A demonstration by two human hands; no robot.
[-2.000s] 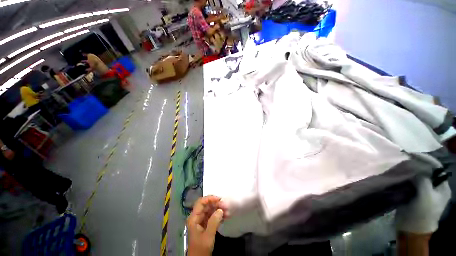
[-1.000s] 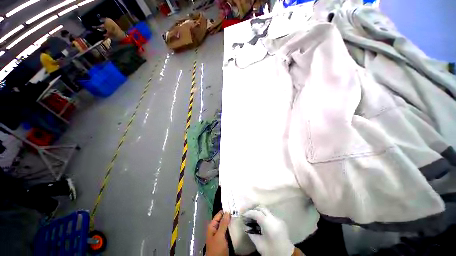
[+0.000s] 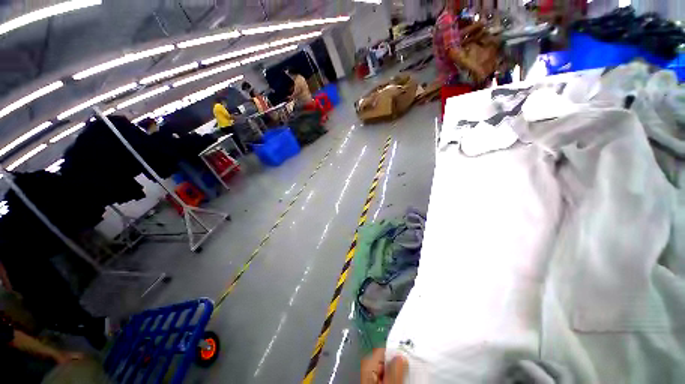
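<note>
A pale off-white garment (image 3: 481, 247) lies along the left side of the white table, with its near corner at the bottom. A second pale garment (image 3: 616, 225) with stitched lines lies right of it. My left hand (image 3: 384, 369), bare and cut off by the bottom edge, has its fingertips closed on the near left corner of the first garment. A blurred pale grey shape (image 3: 529, 371) at the bottom edge may be my gloved right hand; its fingers and any tool cannot be made out.
A green cloth (image 3: 372, 251) with grey-blue pieces lies on the floor left of the table. A blue cart (image 3: 161, 337), racks of dark clothes (image 3: 105, 161), a brown carton (image 3: 387, 101) and blue bins (image 3: 276, 146) stand beyond. A person in a checked shirt (image 3: 448, 45) is behind the table.
The view has swung left and up. The garments and my left hand now sit further right in the picture. My gloved right hand and the dark snips no longer show clearly.
</note>
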